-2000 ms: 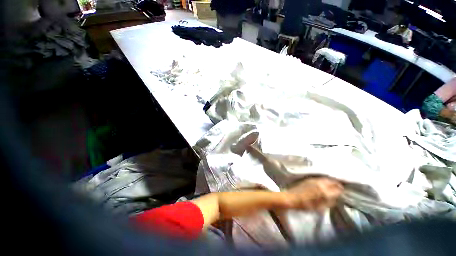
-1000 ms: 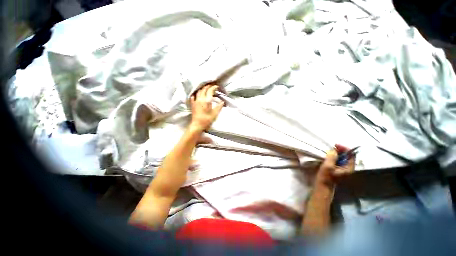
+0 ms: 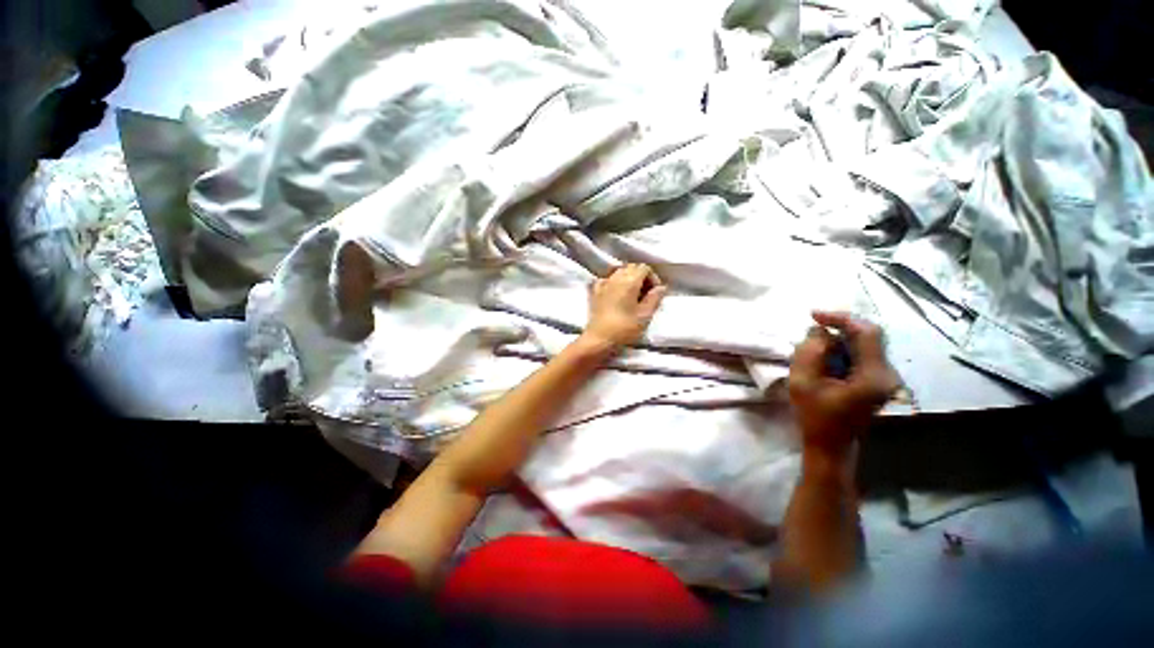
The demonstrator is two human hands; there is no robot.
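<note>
A pale grey-beige garment (image 3: 709,304) lies in folds over the table and hangs over its front edge onto my lap. My left hand (image 3: 624,304) pinches a fold of it near the middle. My right hand (image 3: 840,370) is curled just above the cloth to the right, close to the table's front edge. Something dark shows inside its fist, likely the thread snips (image 3: 837,356), mostly hidden by the fingers. Whether my right fingers touch the cloth is unclear.
A crumpled garment pile (image 3: 1050,215) covers the right of the table. Whitish scraps (image 3: 95,234) lie at the left. The white table (image 3: 190,367) has its front edge before me. A dark heap (image 3: 89,95) is at the upper left. Pale cloth shows below the table at the lower right.
Since one second ago, my left hand has moved right and down along the garment. My right hand has risen slightly, and the stretched edge between the hands has slackened.
</note>
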